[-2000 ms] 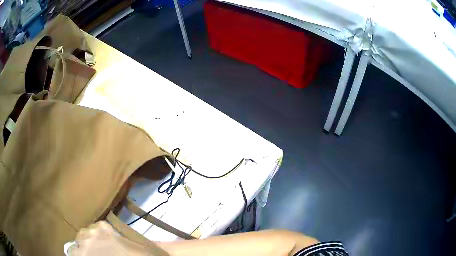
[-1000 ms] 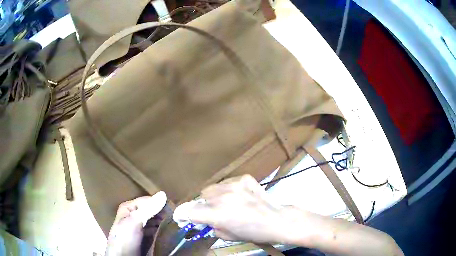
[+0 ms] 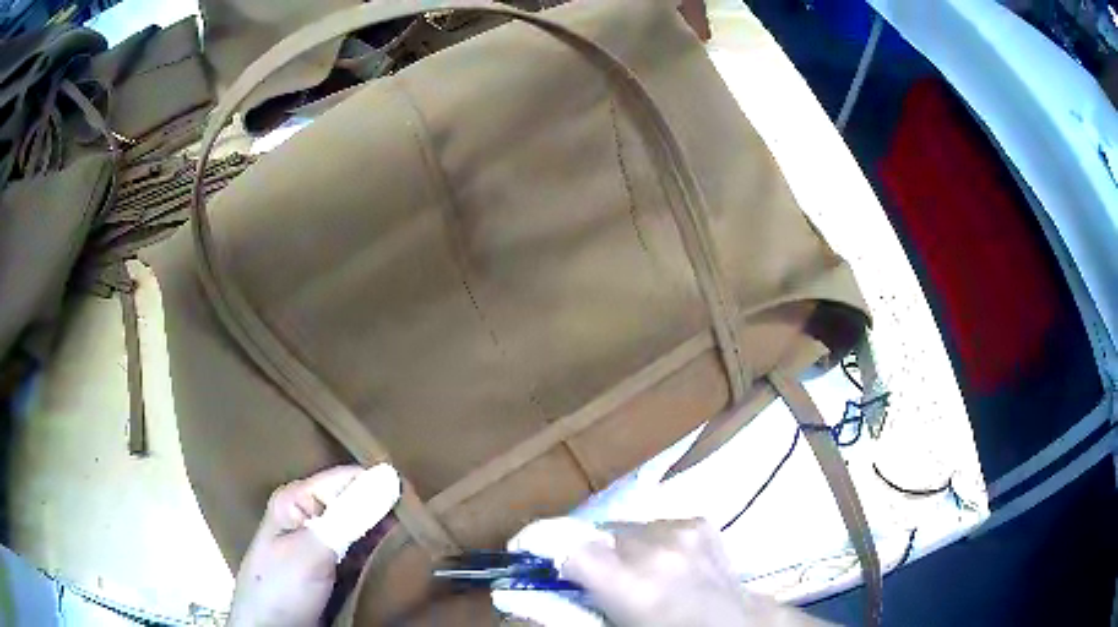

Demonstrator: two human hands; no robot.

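A brown tote bag body [image 3: 527, 233] lies flat on the table, its mouth edge nearest me. A long strap [image 3: 233, 294] arches over it and joins near the mouth. My left hand [image 3: 307, 533], with white-wrapped thumb, grips the bag's mouth edge beside the left strap join. My right hand [image 3: 662, 570], with white-wrapped fingers, holds thread snips [image 3: 509, 570], the blades pointing left over the mouth edge just below that strap join. Any thread end at the blades is too small to see.
A pale table [image 3: 74, 490] bears darker brown pieces [image 3: 55, 233] and loose straps [image 3: 166, 208] at left. Black cord [image 3: 846, 429] lies at the right edge. A red crate [image 3: 969, 233] and white-covered table [image 3: 1030, 135] stand beyond.
My view has turned left and down over the bag since the earliest frame. Since one second ago, the right hand has moved slightly right and down, and the snips now point left.
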